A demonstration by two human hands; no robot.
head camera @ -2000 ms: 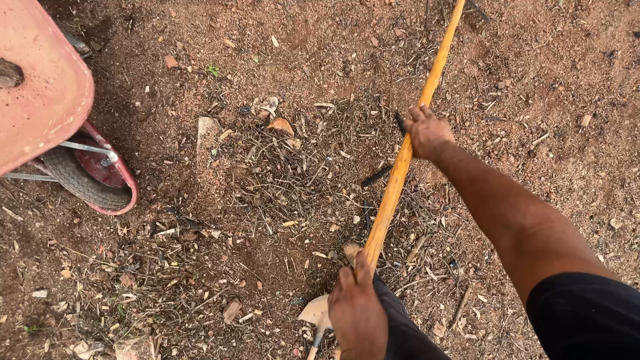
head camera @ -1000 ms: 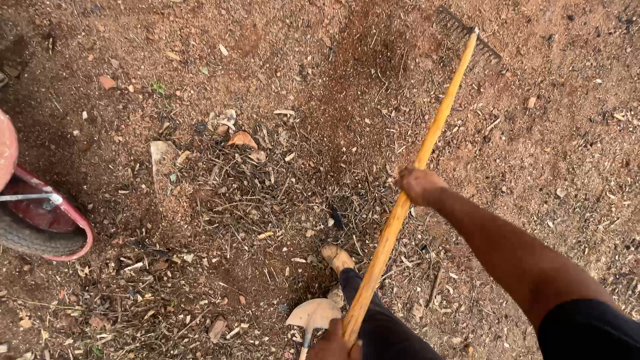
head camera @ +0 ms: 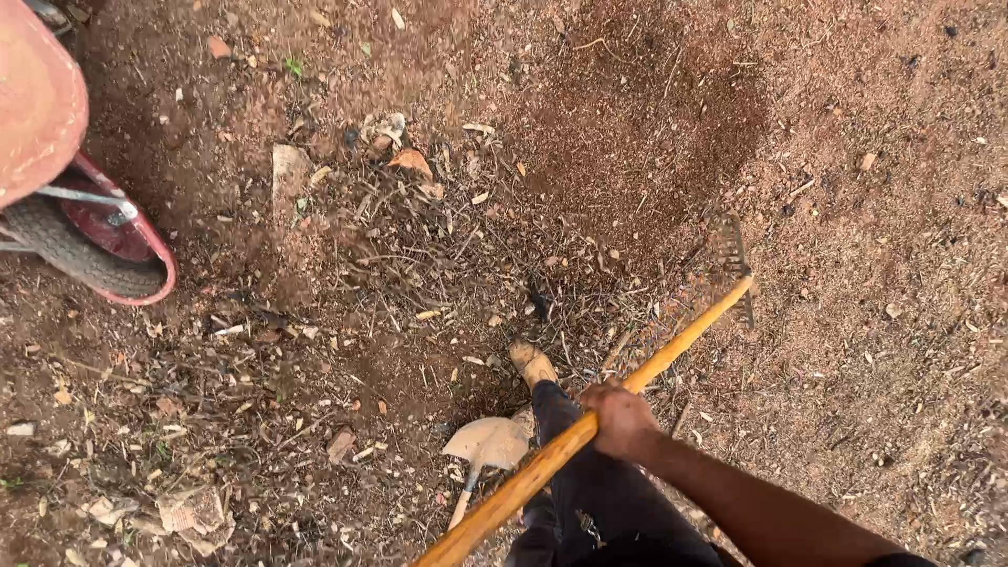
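Note:
My right hand (head camera: pixel 620 419) grips the wooden handle of a garden rake (head camera: pixel 665 354) partway along, in front of my legs. The handle slants from the bottom edge up to the right. Its metal toothed head (head camera: pixel 736 272) is at the ground right of a patch of twigs and wood chips (head camera: pixel 425 236). My left hand is out of view, beyond the bottom edge where the handle leaves the picture.
A red wheelbarrow (head camera: pixel 39 102) with its wheel (head camera: pixel 87 252) stands at the left. A shovel (head camera: pixel 490 442) lies beside my booted foot (head camera: pixel 531 362). Brick and stone pieces (head camera: pixel 193 512) lie at the lower left among debris.
The rake head has come from the upper right down towards me, and my right hand has moved down with the handle. My left hand, visible earlier at the bottom, has left the view.

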